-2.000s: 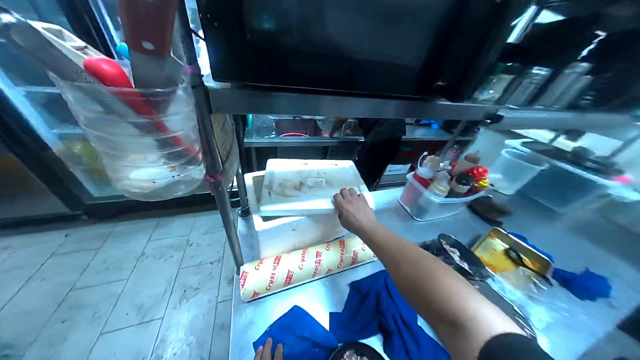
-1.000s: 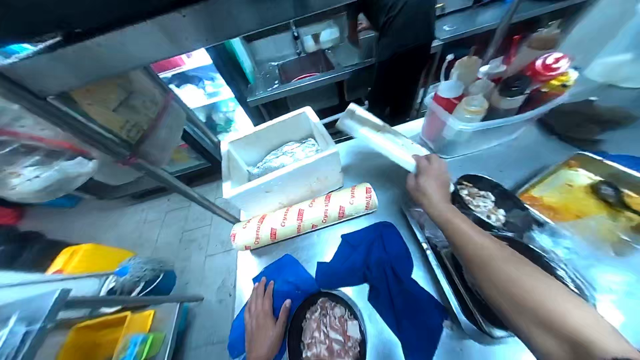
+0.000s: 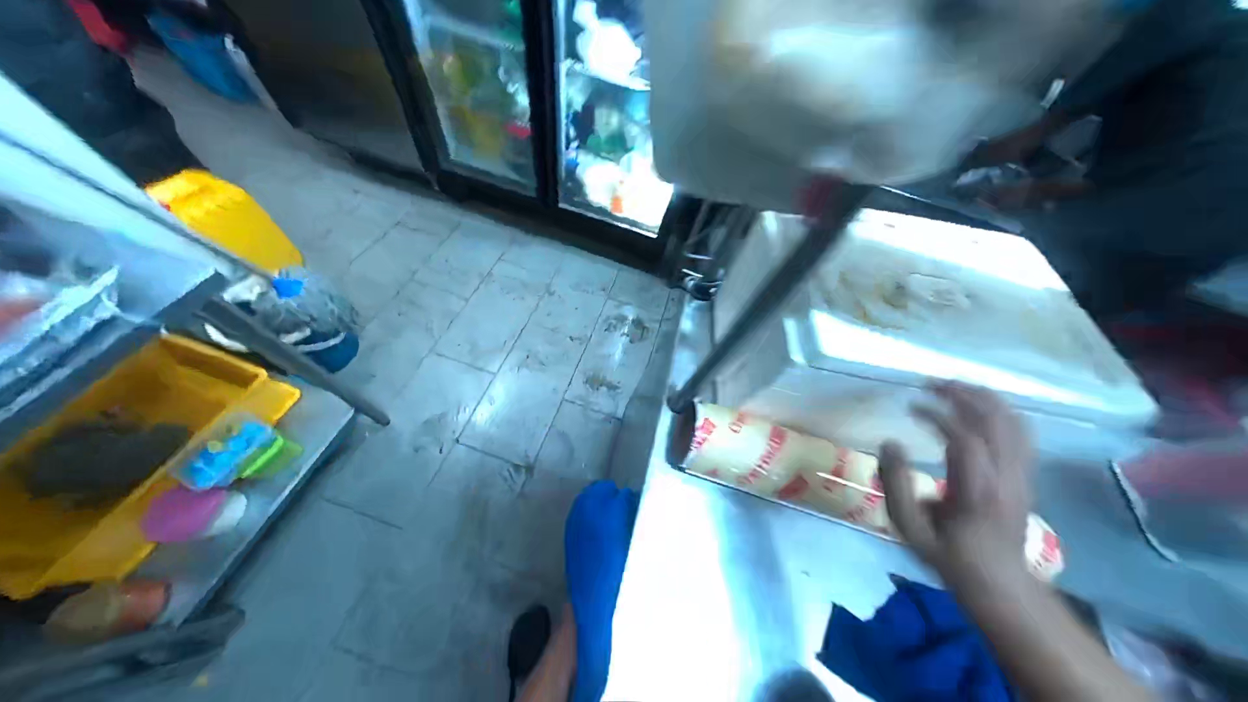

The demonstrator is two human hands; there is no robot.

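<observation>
My right hand (image 3: pixel 960 478), blurred, is in the air over a printed roll of wrap (image 3: pixel 770 453); its fingers are apart and it holds nothing I can see. Behind the roll stands a white foam box (image 3: pixel 751 322) with its stained lid (image 3: pixel 936 283) on top. A blue cloth (image 3: pixel 916 639) lies near my right forearm. Another blue cloth (image 3: pixel 600 585) is at the left edge of the steel table (image 3: pixel 673 585). Bare skin shows beside it at the bottom edge; whether it is my left hand or arm I cannot tell.
A metal shelf post (image 3: pixel 770 297) slants past the box, below a blurred hanging container (image 3: pixel 829 78). A glass-door fridge (image 3: pixel 546 97) stands behind. At left are a yellow tray (image 3: pixel 210 366) and a blue bucket (image 3: pixel 331 351). Another person (image 3: pixel 1150 166) is at upper right.
The foam lid, in my right hand and off the box one second ago, now lies on the box, and that hand has let it go. The view has swung far left.
</observation>
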